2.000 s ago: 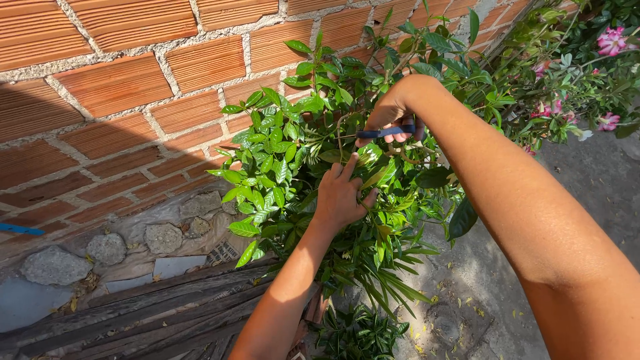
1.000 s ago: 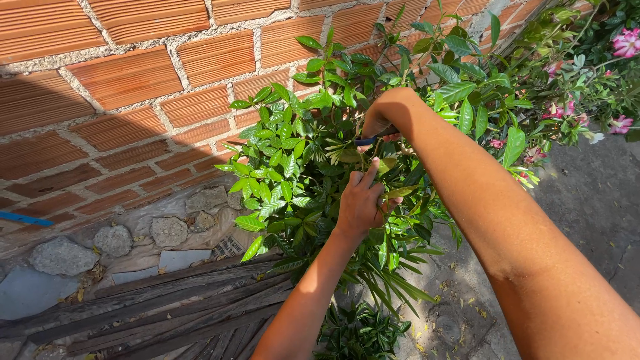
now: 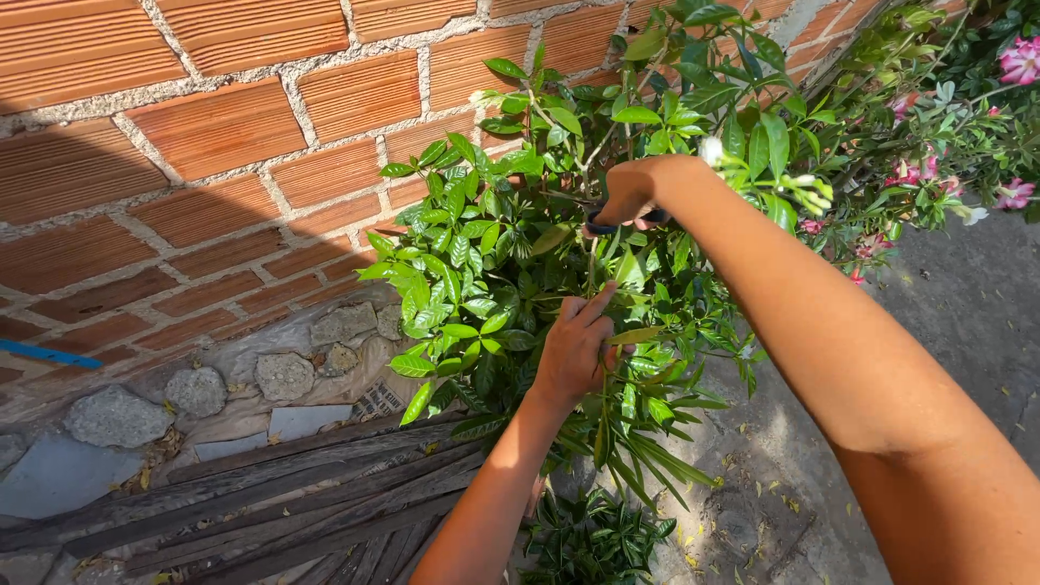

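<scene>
A leafy green shrub (image 3: 455,268) grows against the brick wall. My left hand (image 3: 578,345) is low in its foliage, fingers curled around leafy stems (image 3: 601,390), with the index finger pointing up along a leaf. Just above it, my right hand (image 3: 638,199) is bent at the wrist and closed on the dark handles of a cutting tool (image 3: 603,221), probably scissors. The tool's blades are hidden among the leaves. White buds (image 3: 804,195) show beside my right forearm.
The hollow-brick wall (image 3: 211,130) runs behind the shrub. Weathered wooden planks (image 3: 325,496) and several stones (image 3: 118,417) lie at lower left. Pink flowers (image 3: 918,172) grow at right over the concrete ground (image 3: 967,292). A blue strip (image 3: 49,354) is at the left edge.
My left hand has gone from spread fingers at the leaves to curled around stems. My right hand stays on the dark handles, which show more clearly than one second ago.
</scene>
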